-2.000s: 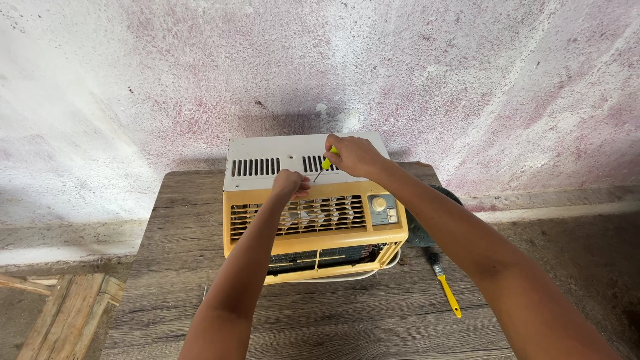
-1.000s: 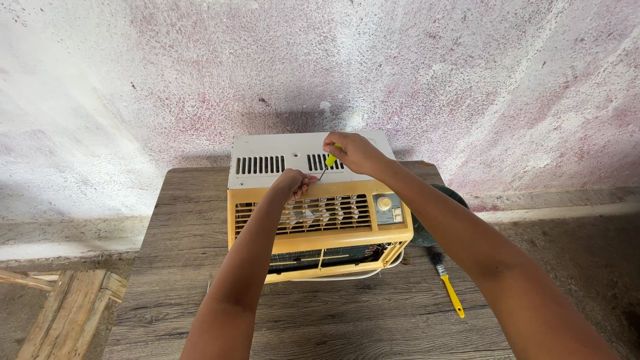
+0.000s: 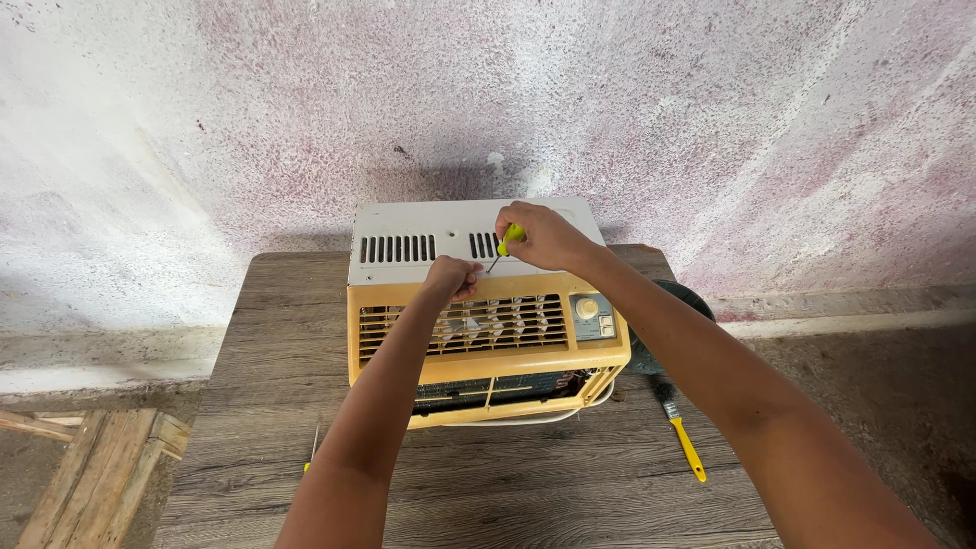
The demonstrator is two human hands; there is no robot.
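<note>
A window air conditioner with a yellowed plastic front (image 3: 488,370) and a white metal case (image 3: 404,221) stands on a wood-grain table. My right hand (image 3: 537,236) grips a screwdriver by its yellow-green handle (image 3: 511,238), above the case's top near the right vent slots. Its shaft slants down to the left, the tip at the case's front strip. My left hand (image 3: 455,277) rests at the seam between case and plastic front, just left of the tip, fingers partly curled; whether it pinches anything small cannot be seen. A control knob (image 3: 586,308) sits on the front's right side.
A yellow-handled paintbrush (image 3: 688,450) lies on the table (image 3: 252,457) at the right. A dark round container (image 3: 682,301) is partly hidden behind my right arm. Another thin tool (image 3: 315,446) shows beside my left forearm. A wooden stand (image 3: 91,473) is at lower left, the wall behind.
The screwdriver has stayed in my right hand over the case. My left hand's fingers now sit slightly apart from the shaft, which they were close to or touching a second ago.
</note>
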